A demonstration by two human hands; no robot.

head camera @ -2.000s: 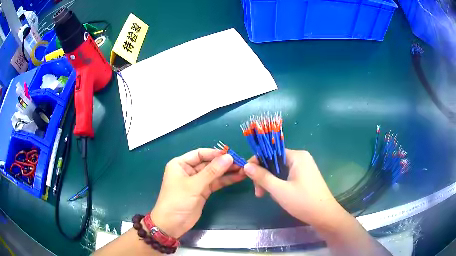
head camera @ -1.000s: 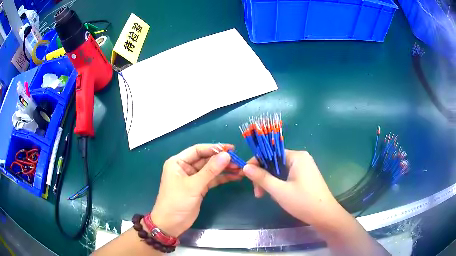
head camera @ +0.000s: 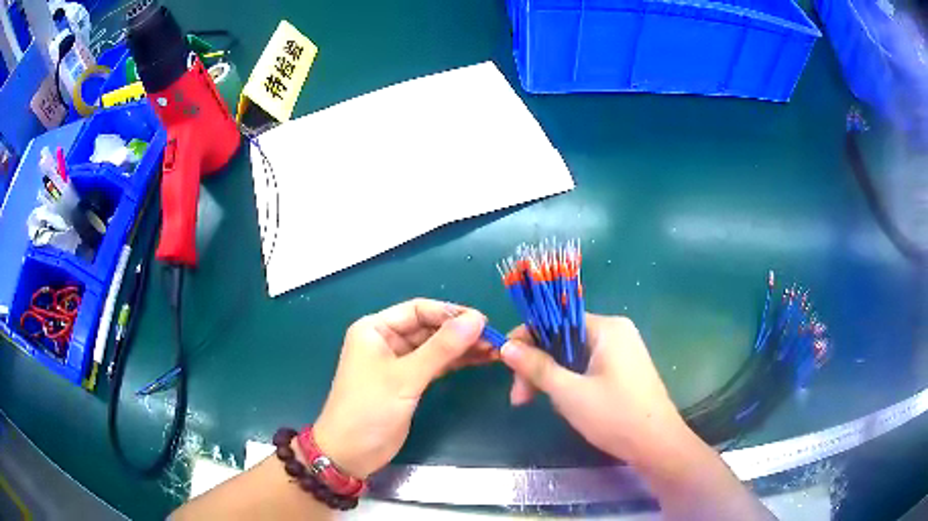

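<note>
My right hand (head camera: 600, 382) is closed round a bunch of blue wire leads (head camera: 549, 305), held upright with orange-red bands and fine silvery tips fanned at the top. My left hand (head camera: 407, 356) pinches a few blue leads (head camera: 494, 336) parted off from the bunch, between thumb and fingers. Their tips are mostly hidden by the left fingers. The lower part of the bunch is hidden in my right hand. Both hands are bare and just above the green mat.
A white sheet (head camera: 407, 168) lies beyond my hands. A red heat gun (head camera: 183, 173) and divided blue tray (head camera: 87, 249) are at left, a yellow sign block (head camera: 280, 73) behind. A blue bin (head camera: 661, 51) is at top. Another wire bundle (head camera: 778, 341) lies right; a steel ruler (head camera: 488, 485) runs along the near edge.
My left thumb and fingers have closed further over the tips of the parted leads, which showed before. The whole view has shifted slightly. My right hand still holds the bunch.
</note>
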